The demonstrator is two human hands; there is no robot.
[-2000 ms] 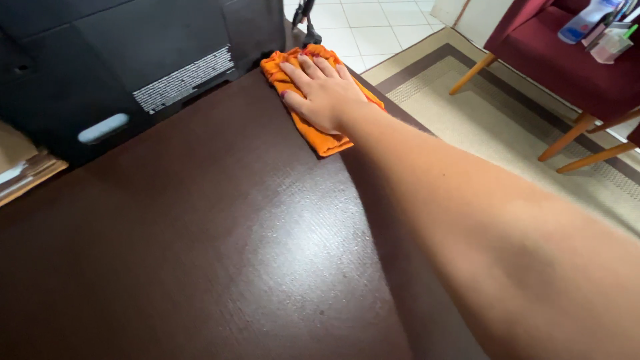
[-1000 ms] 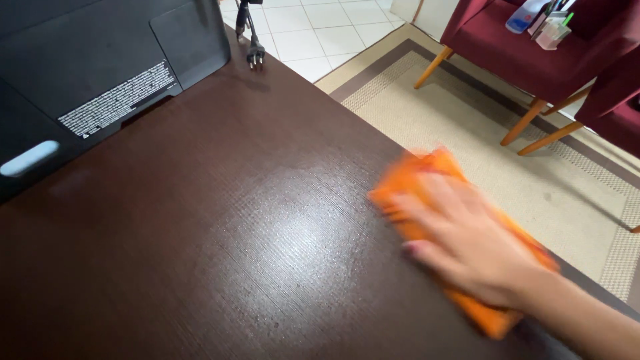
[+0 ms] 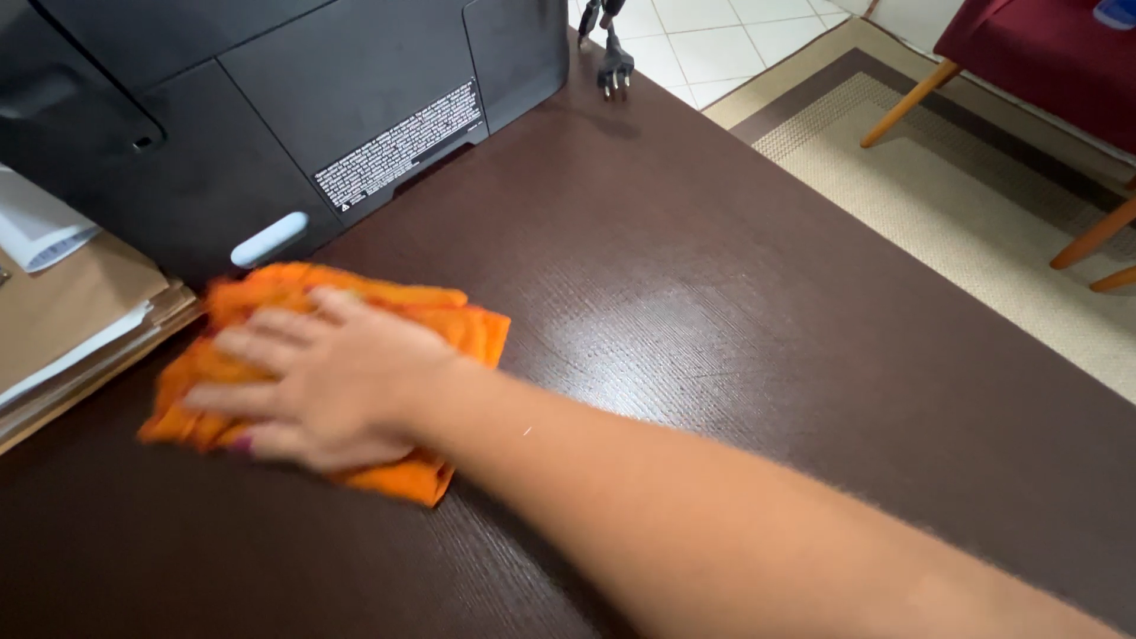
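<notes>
My right hand [image 3: 342,386] lies palm down on a folded orange cloth [image 3: 408,484], fingers spread, pressing it against the dark brown wooden tabletop [image 3: 674,293]. The forearm reaches in from the lower right. Just beyond the cloth stands a black machine housing, perhaps a printer [image 3: 355,98], with a printed label and a pale oval part near its base. The cloth's far left edge is close to a stack of papers and folders [image 3: 89,311]; whether they touch cannot be told. My left hand is out of view.
A black power plug [image 3: 614,67] with metal pins hangs at the table's far corner, beside the machine. Past the table's right edge are a beige and brown rug [image 3: 887,177], white floor tiles [image 3: 719,53] and a dark red chair [image 3: 1047,71] with wooden legs.
My right hand has carried the orange cloth across the tabletop, from the far corner, to the right edge, then left to beside the papers. The view has shifted left.
</notes>
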